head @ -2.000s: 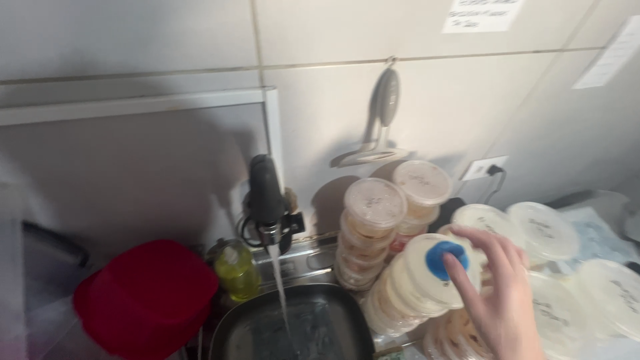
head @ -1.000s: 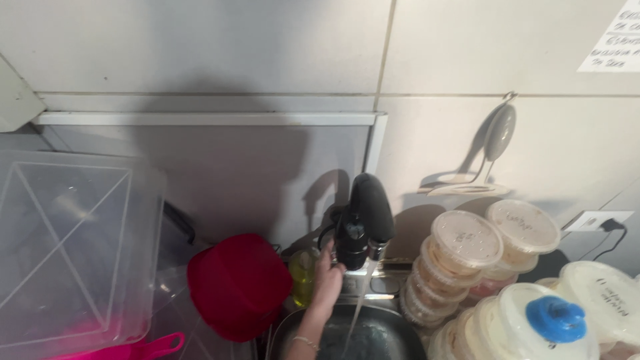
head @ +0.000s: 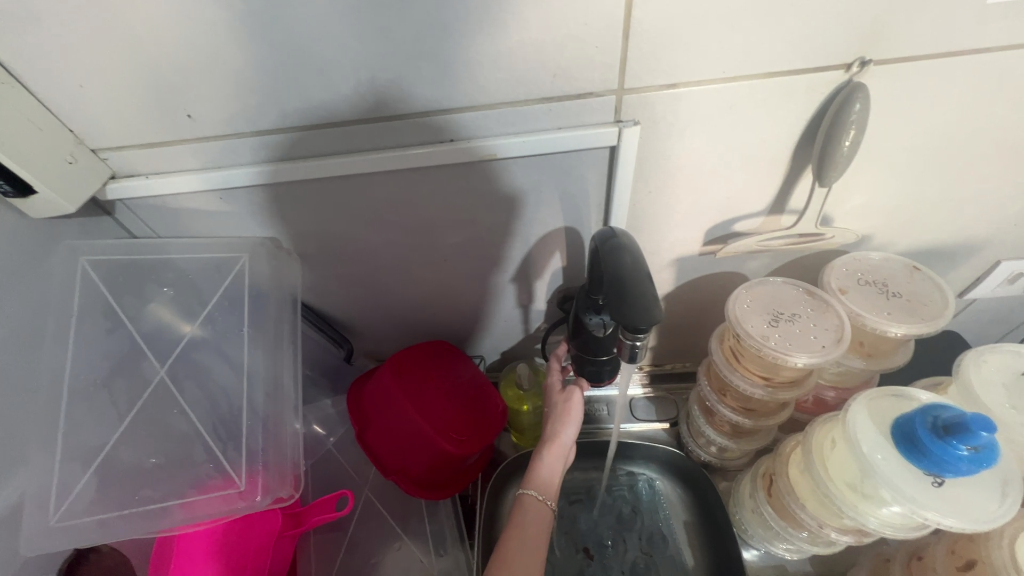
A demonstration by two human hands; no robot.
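My left hand (head: pixel 566 388), with a thin bracelet at the wrist, reaches up from the bottom and has its fingers at the lower left side of the black faucet (head: pixel 604 320). Part of the grip is hidden behind the faucet body. Water runs from the spout into a dark rectangular pan (head: pixel 632 512) in the sink, which has some water in it. Just left of the hand stands a clear bottle of yellow-green liquid (head: pixel 524 412). My right hand is out of view.
At left are a large clear plastic bin (head: pixel 168 384), a pink plastic scoop (head: pixel 232 540) and a red plastic container (head: pixel 428 420). Lidded tubs (head: pixel 788 324) are stacked at right, one bearing a blue knobbed plastic piece (head: pixel 946 438). A grey-handled utensil (head: pixel 842 136) hangs on the wall.
My right hand, at the blue knobbed piece two seconds ago, has left the view. My left hand has come in and stays at the faucet. The view has shifted left.
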